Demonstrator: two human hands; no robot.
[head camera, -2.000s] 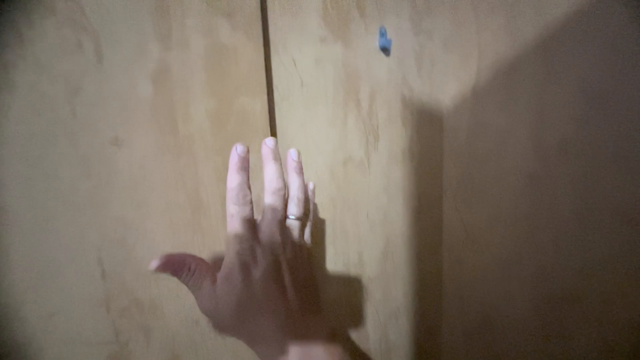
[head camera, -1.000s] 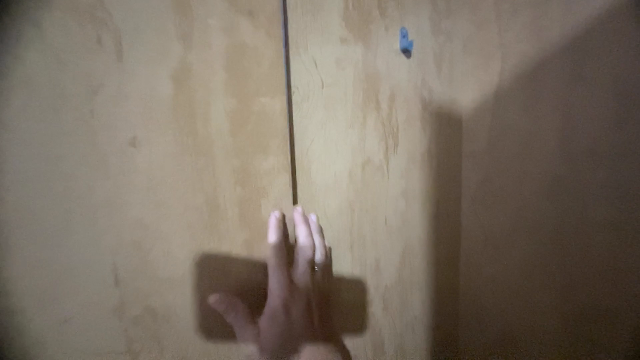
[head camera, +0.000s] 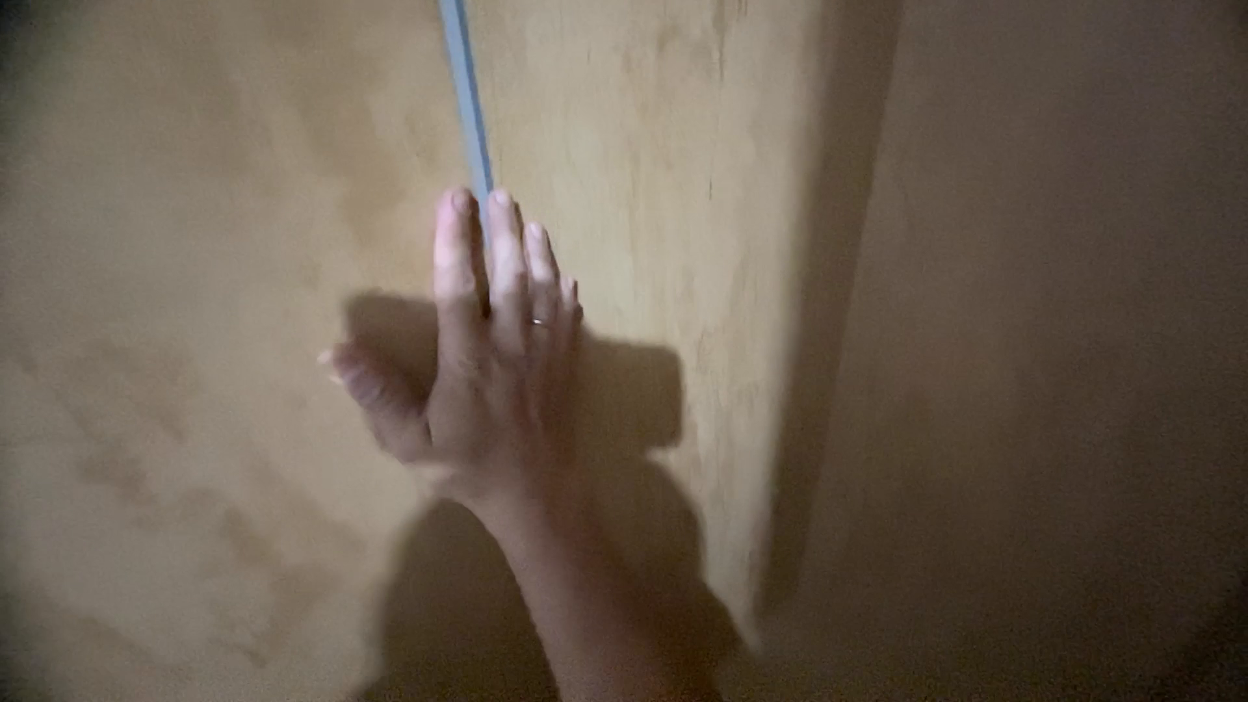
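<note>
My right hand (head camera: 507, 390) lies back side up against a pale plywood surface (head camera: 634, 146), its fingers pointing up and its thumb spread out to the left. It holds nothing, and a thin ring sits on one finger. A narrow blue-grey strip (head camera: 468, 97) runs down along the seam between two plywood panels. It passes behind the index and middle fingertips, where its lower part is hidden. Whether the palm presses on the wood cannot be told. My left hand is out of view.
To the left spreads another plywood panel (head camera: 195, 244) with faint brown stains. A darker upright surface (head camera: 1024, 341) fills the right side, beside a long shadow band. Shadows of my head and arm fall around the hand.
The seam looked dark earlier; now it shows blue-grey. The small blue object at the upper right has left the picture as the view shifted. More of my right forearm shows.
</note>
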